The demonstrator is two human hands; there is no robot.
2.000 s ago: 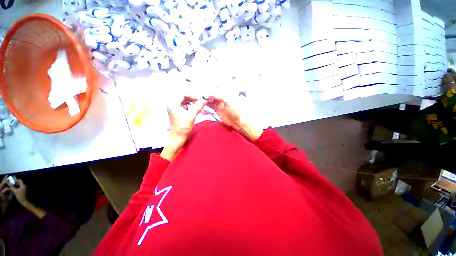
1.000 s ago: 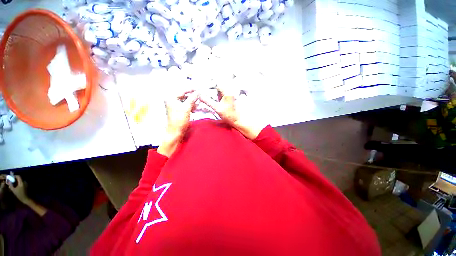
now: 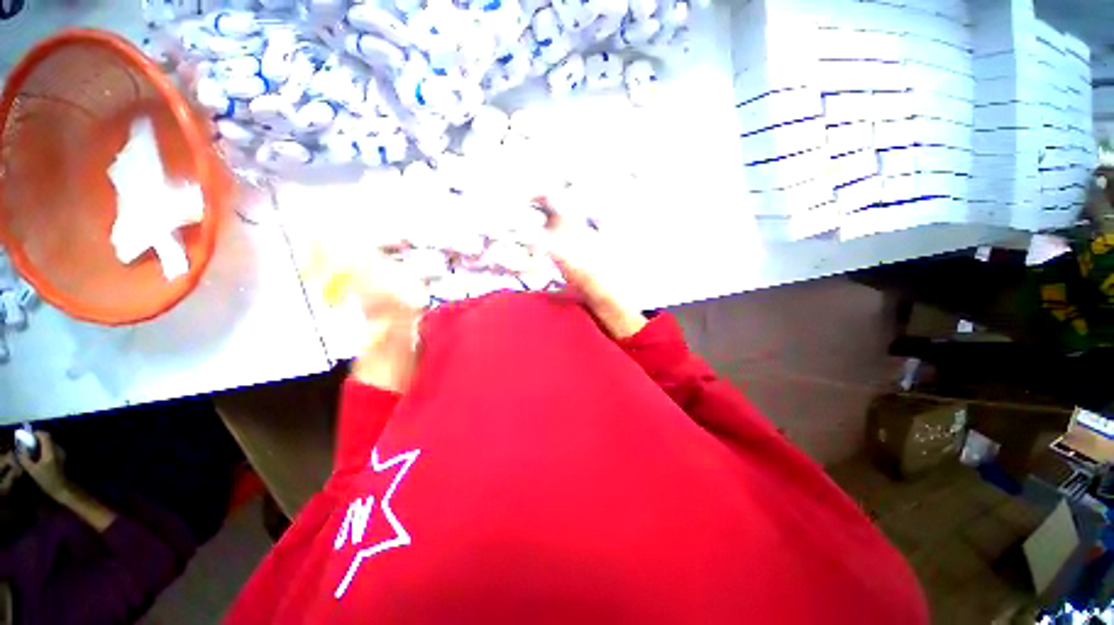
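My left hand [image 3: 381, 299] is at the table edge, blurred and washed out by glare, beside the yellow mark [image 3: 337, 288]. My right hand [image 3: 572, 250] is to its right, its fingertips pointing away from me. Small white pieces with dark marks [image 3: 470, 261] lie between the two hands at the table edge; glare hides their outlines. Whether either hand holds a piece cannot be made out. A large pile of white-and-blue units [image 3: 415, 67] lies beyond the hands.
An orange basket [image 3: 202, 263] with a white scrap [image 3: 153, 202] inside stands at left. Stacked white boxes [image 3: 898, 122] stand at right. Another person's hand [image 3: 47, 464] shows at lower left. A brown carton [image 3: 910, 433] is on the floor at right.
My hands were close together at the table edge. My left hand has moved left, away from my right hand, and pieces now show between them.
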